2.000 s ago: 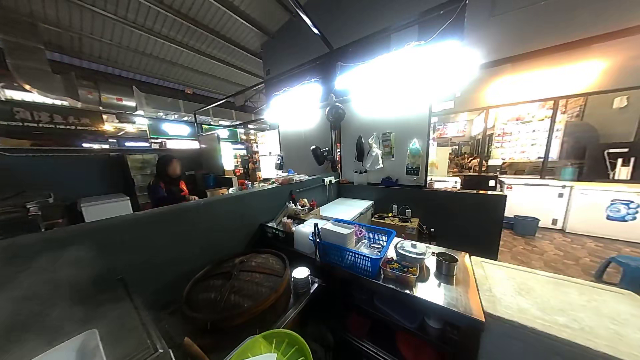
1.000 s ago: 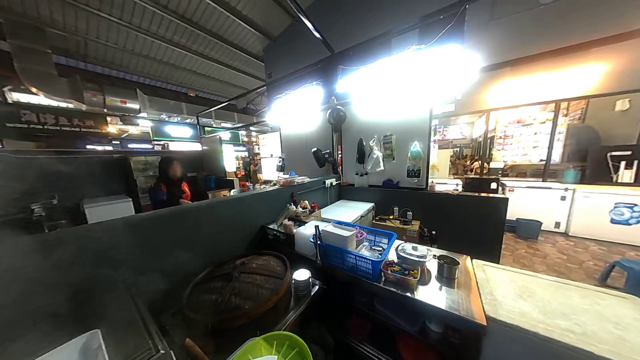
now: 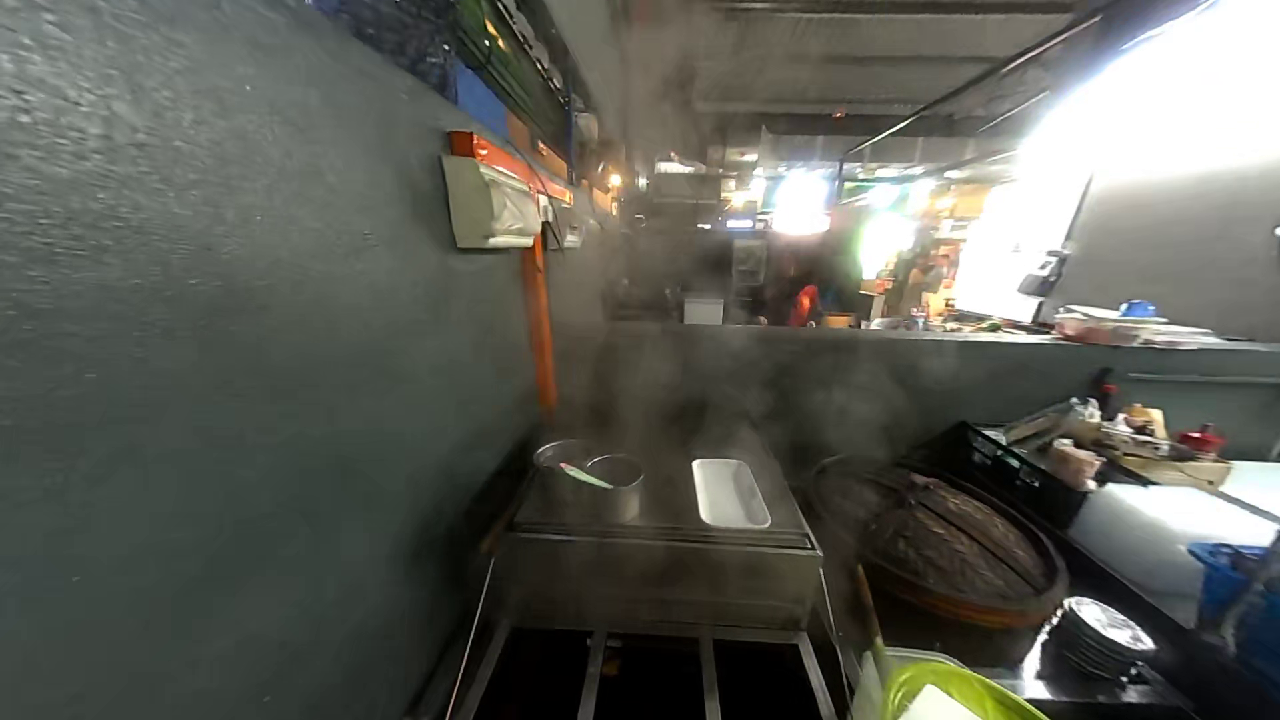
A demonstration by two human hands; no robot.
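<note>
Neither of my hands shows in the head view. A steel box-shaped cooker (image 3: 660,580) stands ahead with steam rising around it. On its top are a metal pot (image 3: 615,485) with a pale utensil (image 3: 585,475) across it, and a white rectangular tray (image 3: 731,493). To the right sits a large round woven lid (image 3: 955,540), and near it a stack of metal plates (image 3: 1100,640). A lime-green plastic basket (image 3: 955,690) is cut off by the bottom edge.
A dark wall (image 3: 250,400) rises close on the left, with an orange pipe (image 3: 540,330) and a wall dispenser (image 3: 492,205). A half wall (image 3: 900,380) runs behind. At the right are a black crate (image 3: 1000,460) of small items and a blue basket (image 3: 1235,590).
The view has swung far to the left, bringing the cooker top, the pot and the left wall into sight. The counter's right part has left the view.
</note>
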